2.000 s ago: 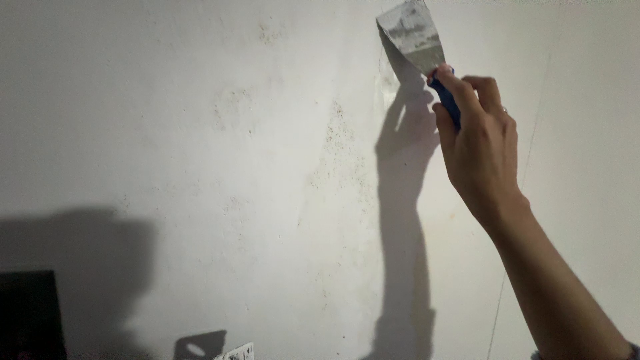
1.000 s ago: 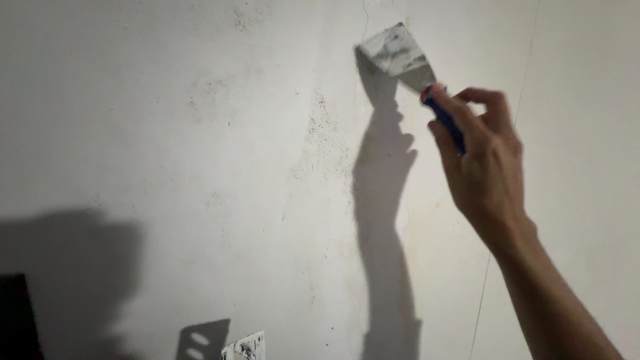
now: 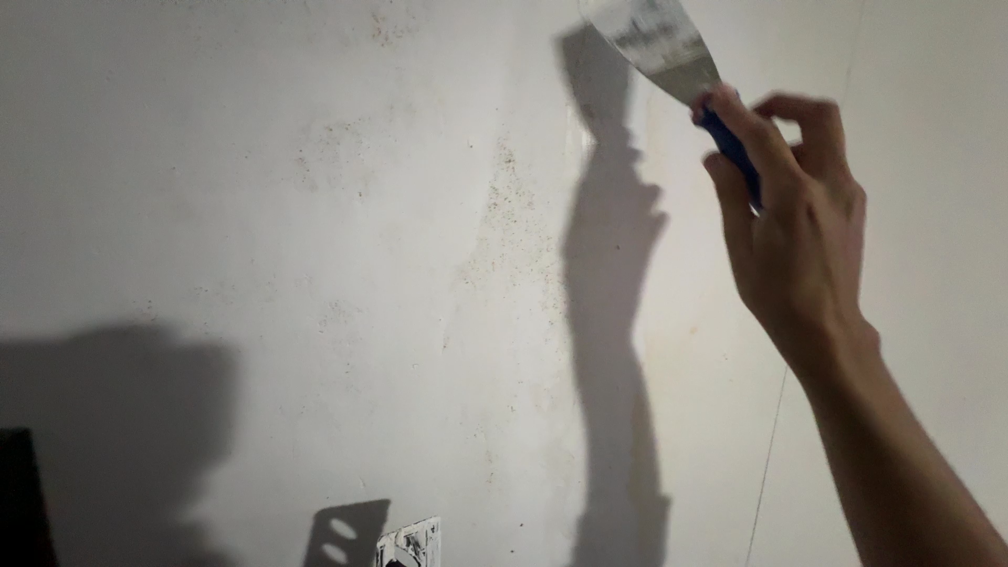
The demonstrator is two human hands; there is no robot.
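My right hand (image 3: 803,220) grips the blue handle of a putty knife (image 3: 669,51) at the upper right. Its wide metal blade points up and left, smeared with whitish material, and its top edge reaches the frame's upper border. Behind it is a pale wall (image 3: 441,260) with dark and brownish specks. Whether the blade touches the wall cannot be told. The blade, hand and forearm cast a long shadow on the wall to the left. My left hand is not in view.
At the bottom edge stands the corner of a flat piece (image 3: 413,543) smeared with white and black, its shadow with oval holes beside it. A dark object (image 3: 24,504) fills the lower left corner. A thin line runs down the wall at the right.
The putty knife moved down and left on the wall between the two earlier frames and is now back near the top edge, still in my right hand.
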